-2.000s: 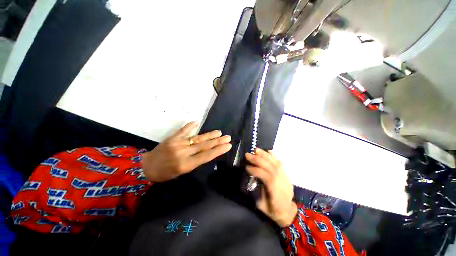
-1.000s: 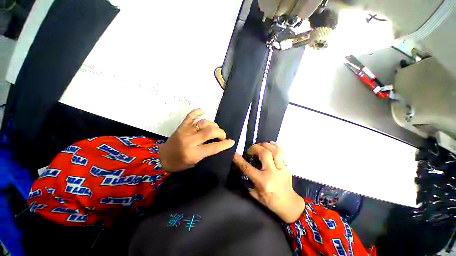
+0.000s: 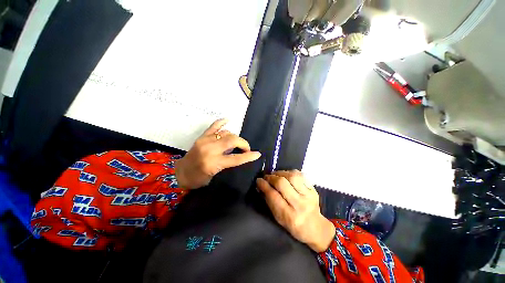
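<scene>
A black fabric panel [image 3: 256, 124] runs from under the presser foot and needle [image 3: 299, 48] of the sewing machine [image 3: 326, 14] down to my lap. A zipper [image 3: 286, 110] with silver-white teeth lies lengthwise on it. My left hand [image 3: 213, 157] holds the panel's left edge between thumb and fingers. My right hand [image 3: 293, 203] holds the zipper and the panel's right part at the lower end, its fingertips near my left ones. What lies under the right fingers is hidden.
A stack of black panels [image 3: 61, 61] lies at the left. Red-handled snips [image 3: 400, 84] lie on the machine bed at the right. A shiny black zipper bundle [image 3: 480, 193] is at the far right. A round dark dish [image 3: 372, 217] sits beside my right sleeve. Blue plastic [image 3: 14, 207] shows at the left edge.
The gap between zipper and left fabric has closed; they now lie together. My right hand has moved slightly down, its fingers flatter. My left hand has hardly moved since one second ago.
</scene>
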